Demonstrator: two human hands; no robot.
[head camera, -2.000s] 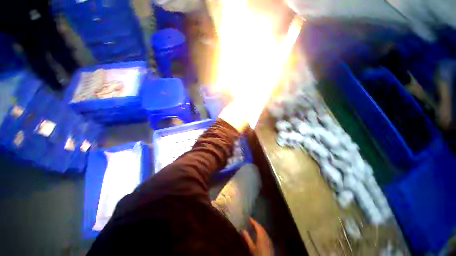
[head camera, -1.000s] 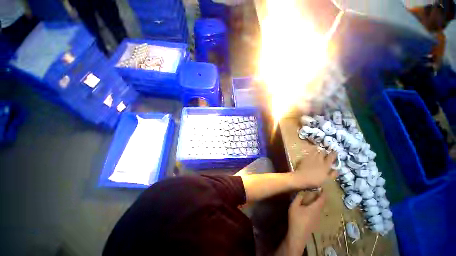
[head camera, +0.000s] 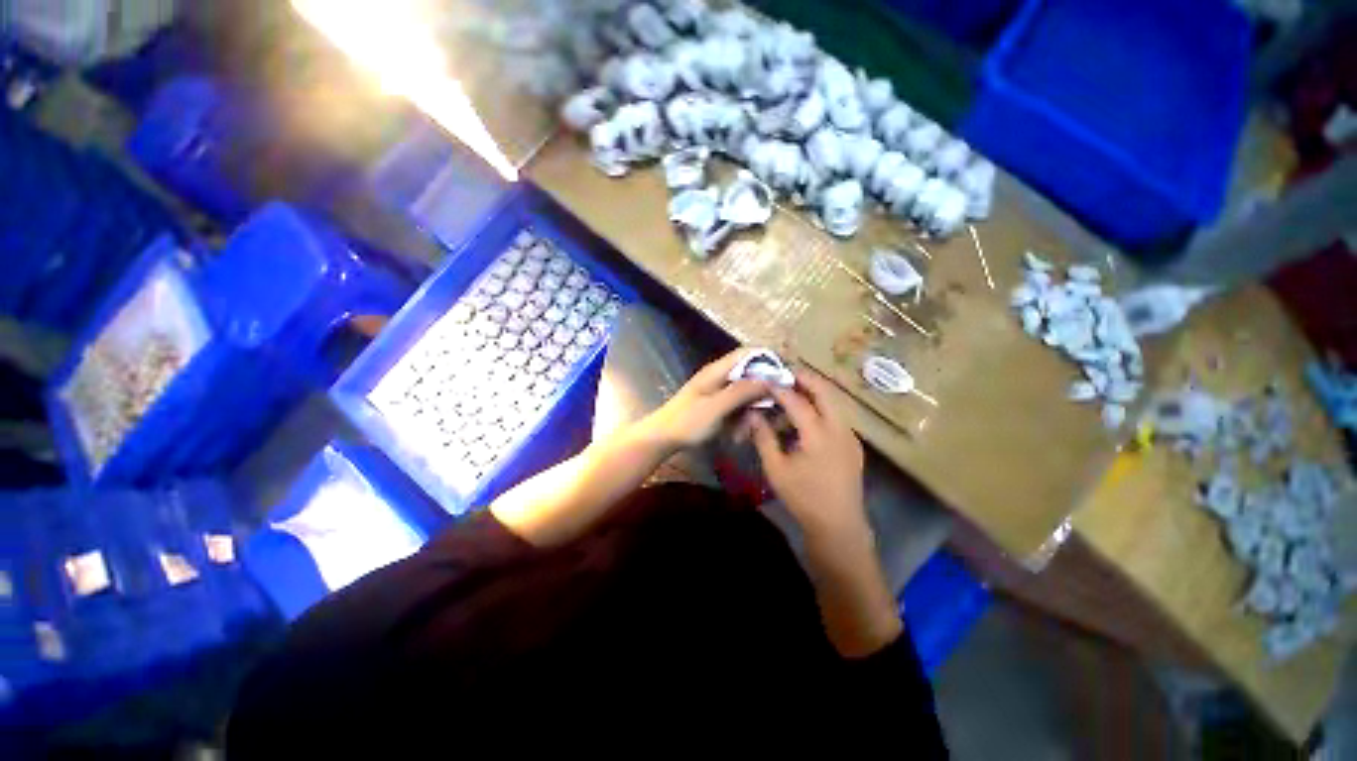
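My left hand (head camera: 697, 409) and my right hand (head camera: 810, 446) meet over my lap at the table's edge. Both hold one small white hollow shell (head camera: 762, 369) between the fingers, its rounded open side partly showing. The fingers hide the rest of it. On the brown cardboard (head camera: 982, 431) two small oval glue dishes lie, an upper one (head camera: 896, 271) and a lower one (head camera: 889, 373), with thin pale sticks (head camera: 887, 299) beside them. A large heap of white shells (head camera: 804, 112) lies at the back of the table.
A pile of small pale pieces (head camera: 1083, 335) lies right of the dishes, with a pointed white piece (head camera: 1164, 306) beside it. Grey-blue parts (head camera: 1280, 535) lie at far right. A blue tray (head camera: 432, 320) with neat rows stands left of my knee. Blue crates stand left and behind the table.
The view has turned right. My left hand has left the shell heap and my hands are now together over my lap, holding a shell.
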